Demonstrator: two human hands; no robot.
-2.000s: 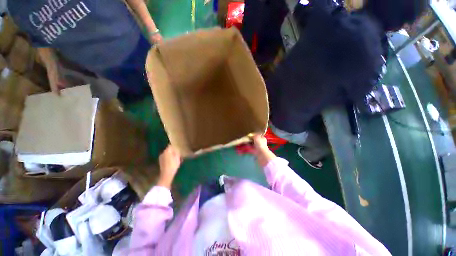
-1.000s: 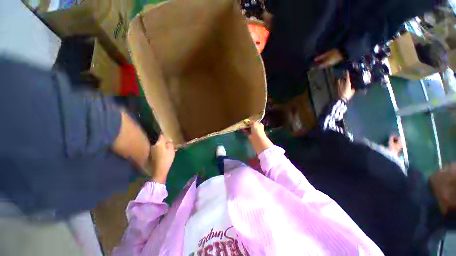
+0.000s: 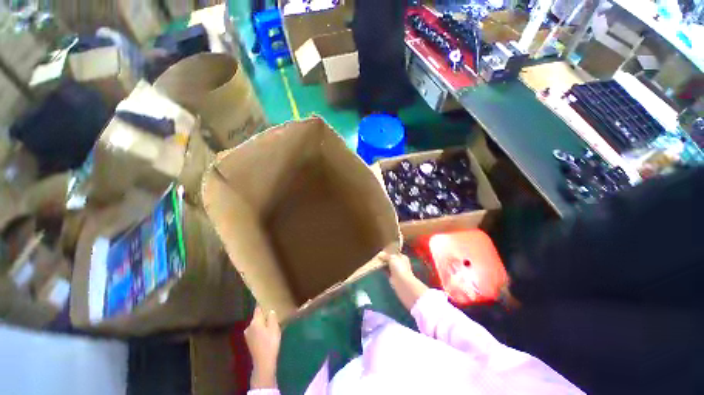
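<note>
An empty, open-topped brown cardboard carton point(image 3: 309, 224) is held in front of my body, its opening facing up towards me. My left hand point(image 3: 263, 339) grips the carton's near rim at its left corner. My right hand point(image 3: 401, 276) grips the near rim at its right corner. The fingers of both hands are partly hidden by the carton wall.
A red stool point(image 3: 468, 266) and a carton of dark round parts point(image 3: 432, 189) stand to the right, with a blue stool point(image 3: 380, 136) behind. A green-topped bench point(image 3: 513, 127) runs along the right. Cartons point(image 3: 208, 85) crowd the left. A dark-clothed person point(image 3: 617, 285) is close at right.
The view has moved on past the people to another stretch of floor with stools and cartons. Both hands still hold the carton, which sits lower in the view.
</note>
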